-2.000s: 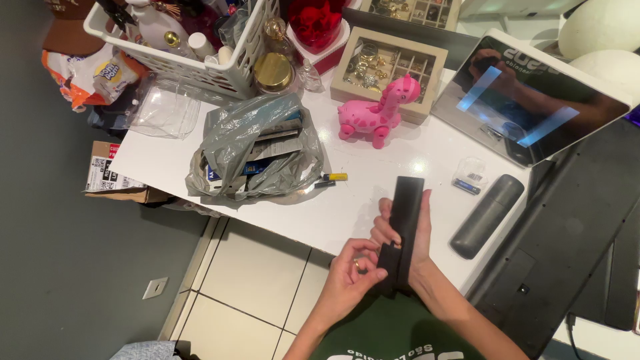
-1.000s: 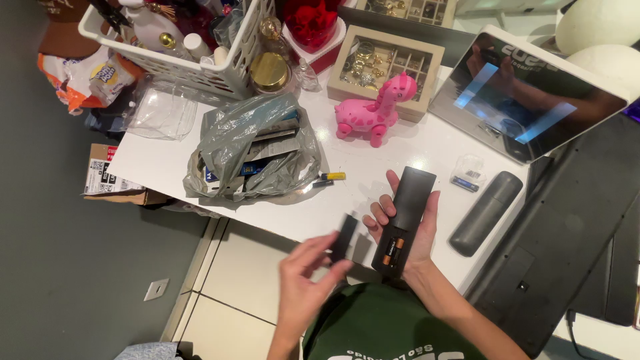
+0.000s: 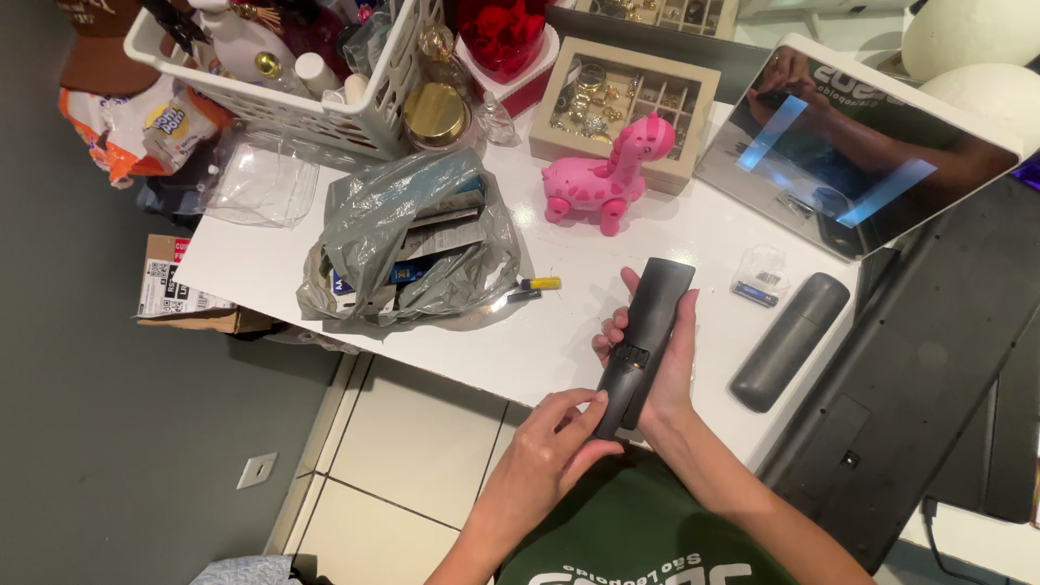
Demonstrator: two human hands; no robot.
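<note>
My right hand [image 3: 670,366] holds a black remote control [image 3: 660,305] from beneath, its back facing up. My left hand [image 3: 561,443] grips the remote's battery cover [image 3: 619,394], which lies at a slight slant over the lower end of the remote. A gap at the cover's upper end shows part of the battery compartment; the cover hides most of the batteries. To the right lie a second dark remote [image 3: 790,341] and a blue battery [image 3: 755,294] beside clear plastic packaging [image 3: 764,266]. A yellow battery [image 3: 541,283] and a black one [image 3: 524,296] lie left of my hands.
A grey plastic bag [image 3: 414,244] with packages sits on the white table [image 3: 455,353]. Behind stand a pink giraffe toy [image 3: 597,179], a jewelry box [image 3: 699,122], a white basket [image 3: 309,126] and a gold-lidded jar [image 3: 436,114]. A dark-screened device [image 3: 853,154] stands at the right.
The cover was held apart from the remote one second ago, with two batteries exposed. My left hand has moved right and brought the cover onto the remote's lower end.
</note>
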